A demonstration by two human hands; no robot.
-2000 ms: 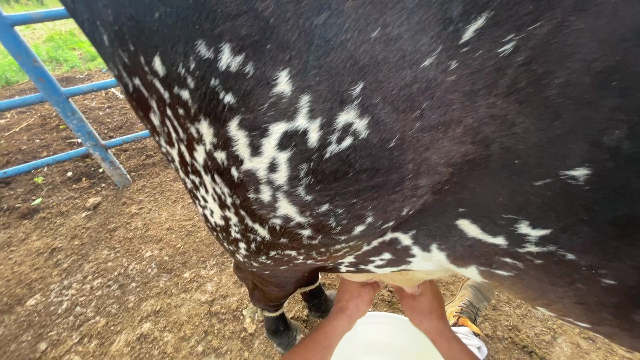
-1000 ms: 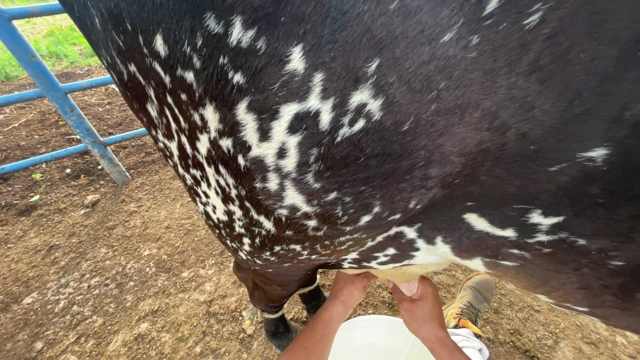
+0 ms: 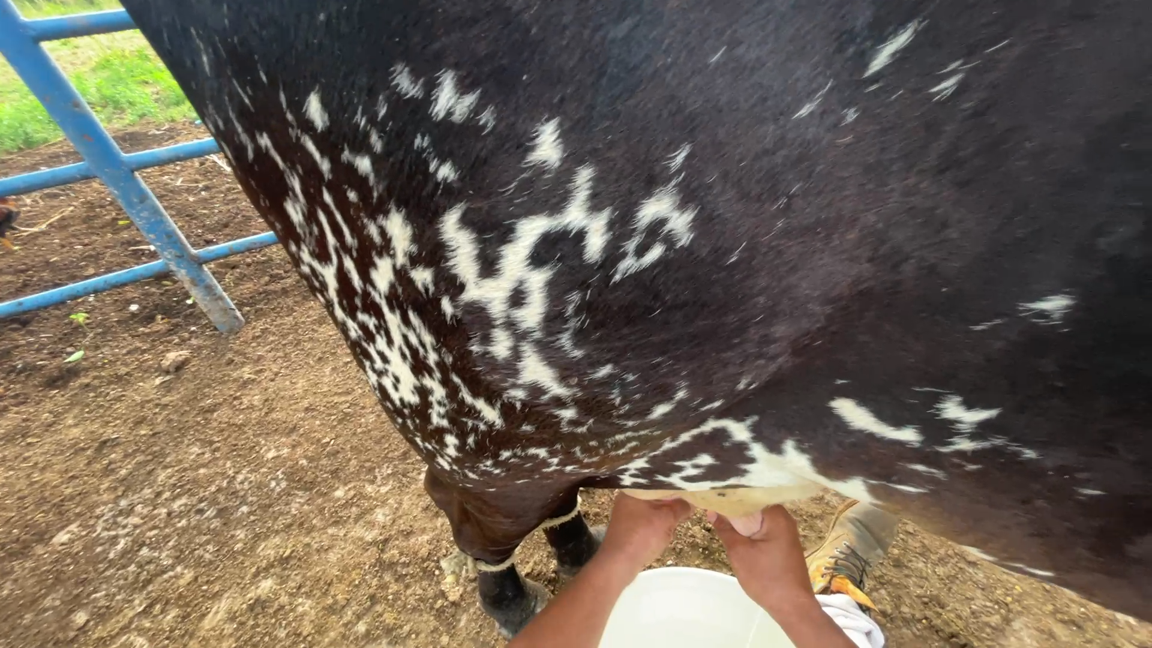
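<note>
A dark cow (image 3: 720, 315) with white flecks fills most of the view, its pale udder (image 3: 729, 498) low on the belly. Just under the udder, my left hand (image 3: 646, 531) is raised with its fingers curled; the teat there is hidden. Beside it on the right, my right hand (image 3: 765, 544) is closed around a teat (image 3: 745, 522), whose pink skin shows above the fingers. A white bucket (image 3: 688, 607) stands below and between both hands, its lower part out of frame.
Rope (image 3: 495, 565) is looped around the cow's hind legs, left of my forearms. A laced work boot (image 3: 850, 549) is on the ground at right. A blue metal gate (image 3: 117, 166) stands at upper left on bare dirt (image 3: 225, 468), with grass beyond.
Both hands stay beneath the udder, with small shifts of the fingers and wrists. The bucket and the boot remain in about the same places.
</note>
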